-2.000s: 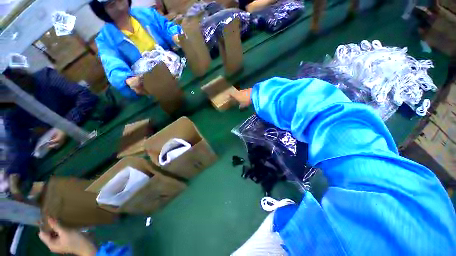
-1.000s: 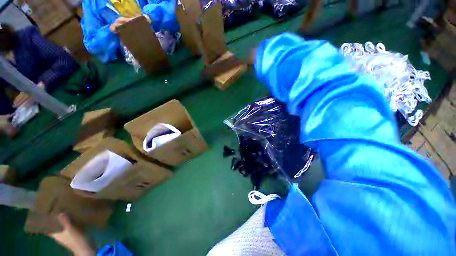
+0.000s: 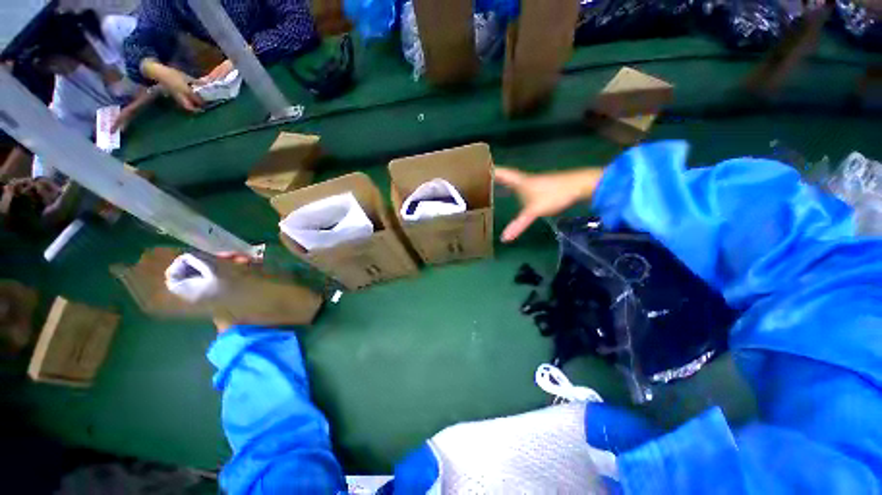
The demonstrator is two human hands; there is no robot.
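My left hand [image 3: 224, 317] holds a blurred, tilted brown carton [image 3: 271, 298] with a white wrapped product [image 3: 191, 277] showing at its open end. The carton hides most of the hand. Two open cartons stand upright side by side, the left one [image 3: 363, 263] and the right one [image 3: 450, 239], each with a white sleeve inside. My right hand [image 3: 542, 198] is open and empty, fingers spread, just right of the right carton. A clear bag of black parts [image 3: 648, 300] lies below it, with small black parts [image 3: 548, 309] spilling from its mouth.
A white coiled cable [image 3: 561, 384] lies at the near side. Small closed cartons lie at left [image 3: 74, 340], behind the open boxes [image 3: 285, 162] and at far right [image 3: 633, 97]. Upright cardboard [image 3: 537, 53] and a slanted metal post [image 3: 126, 179] stand beyond. People work opposite.
The view has turned left. My right hand has come back from the small far carton to beside the open cartons, empty. The carton at my left hand now shows white wrapping at its end.
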